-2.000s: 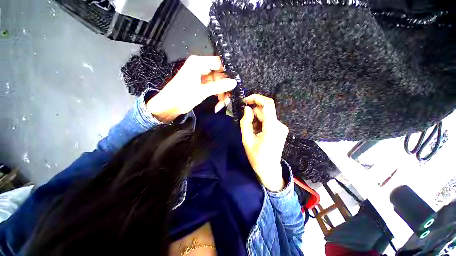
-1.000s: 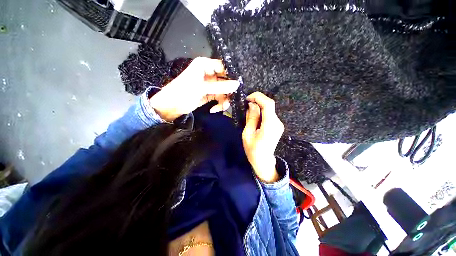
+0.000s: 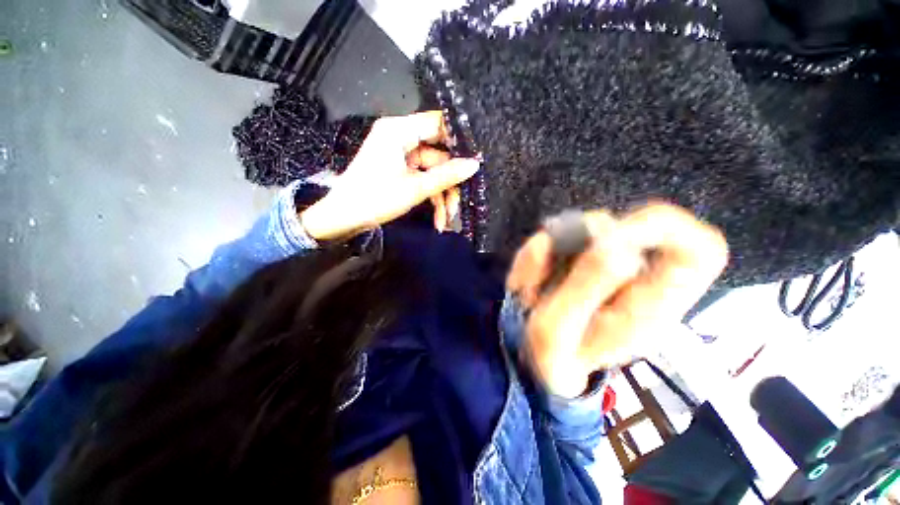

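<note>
The dark grey flecked garment (image 3: 612,128) spreads across the upper right, its edge lined with black braid (image 3: 452,94) with white flecks. My left hand (image 3: 390,178) pinches the garment's braided edge between thumb and fingers. My right hand (image 3: 617,291) is raised to the right of that edge, in front of the garment's lower part, blurred, with fingers curled. A grey band shows on one of its fingers. No needle or thread can be made out at its fingertips.
A tangled dark trim heap (image 3: 281,136) and a black slatted crate (image 3: 281,49) are on the grey floor. On the white table (image 3: 691,370) are black scissor handles (image 3: 821,296), a thin red item (image 3: 748,361) and a dark thread cone (image 3: 794,419). A wooden frame (image 3: 639,419) stands below.
My right hand has left the garment edge and moved right and slightly down, looking larger and blurred. My left hand still holds the edge at nearly the same place.
</note>
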